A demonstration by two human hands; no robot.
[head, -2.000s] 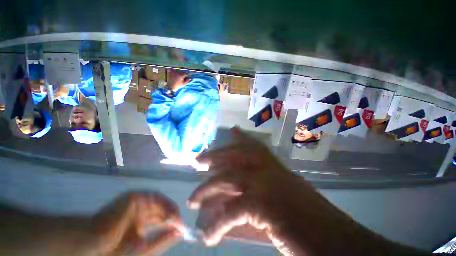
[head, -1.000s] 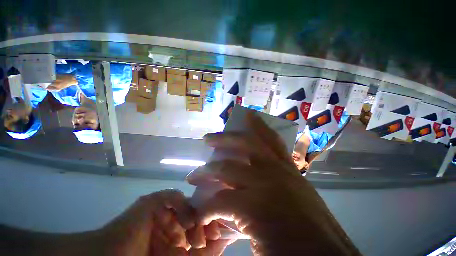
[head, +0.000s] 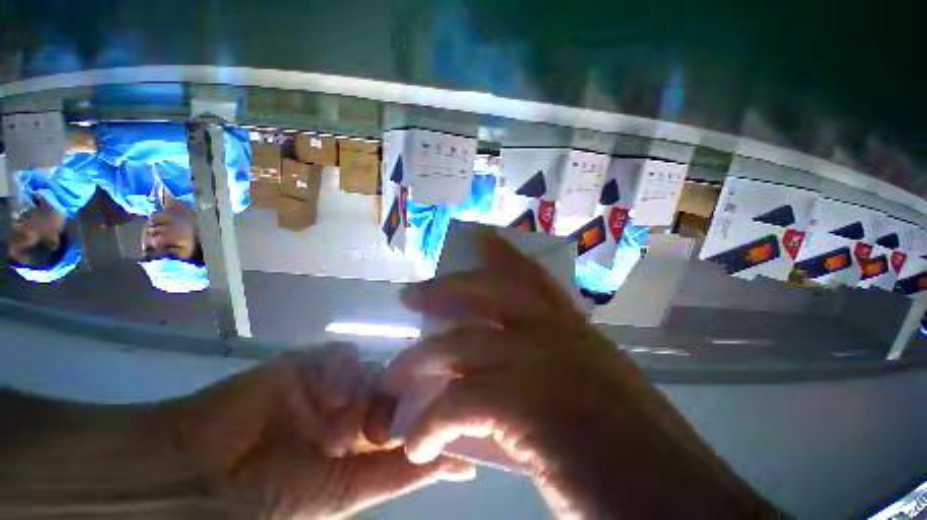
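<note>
The picture is upside down and blurred. My right hand (head: 508,366), bare, comes in from the lower right. It grips a pale carton (head: 549,251), seen from the back of the hand, with the fingers spread across it. My left hand (head: 295,437), bare, comes in from the lower left. Its fingers are curled against the near edge of the carton, and its thumb lies along the bottom beside my right fingertips. Whether it pinches something small there is hidden.
White retail boxes (head: 757,239) with dark device pictures line the green conveyor belt (head: 457,41), which has a pale edge rail. Two people (head: 168,234) in blue smocks and caps are beyond at the left. Brown cartons (head: 298,193) are stacked behind. An upright post (head: 219,223) stands left of centre.
My left hand has moved from holding a small shiny piece apart from the carton to the carton's edge. The carton now shows more above my right hand. The boxes on the belt have shifted left.
</note>
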